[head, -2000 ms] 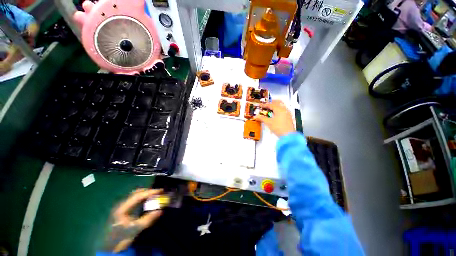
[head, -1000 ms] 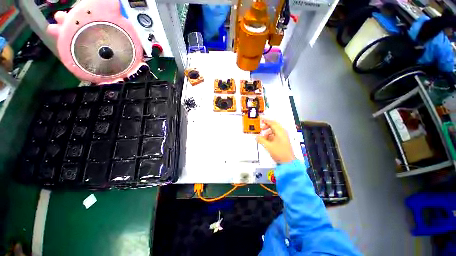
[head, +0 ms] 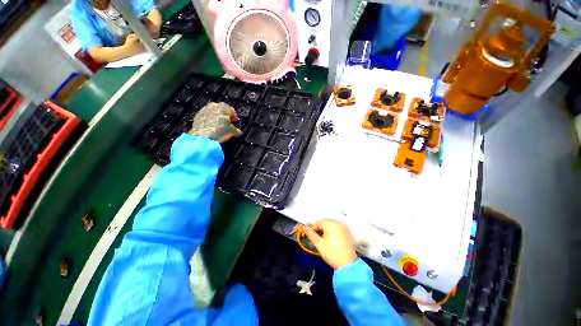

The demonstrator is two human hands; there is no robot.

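Observation:
My left hand (head: 216, 122), patterned grey-brown, is over the large black blister tray (head: 274, 137). Its fingertips point down at the pockets and hide what they may touch. My right hand (head: 331, 243), bare, is at the front edge of the white machine base (head: 357, 191), thumb and finger close together by an orange cable; I cannot tell if it holds anything. Orange fixtures (head: 381, 121) with dark round centres stand grouped on the base. A small black part with a white patch (head: 419, 142) sits at the front right fixture, next to the plain orange block (head: 409, 159).
The orange press head (head: 484, 67) hangs at the right rear. Small black parts (head: 327, 128) lie on the base's left. A pink fan (head: 260, 48) stands behind the tray. A red emergency stop (head: 409, 266) is on the front edge. Another person's arm (head: 118, 51) is at upper left.
The view has turned left. My left hand has come back into view, now over the tray. My right hand has moved from beside the orange block to the base's front edge.

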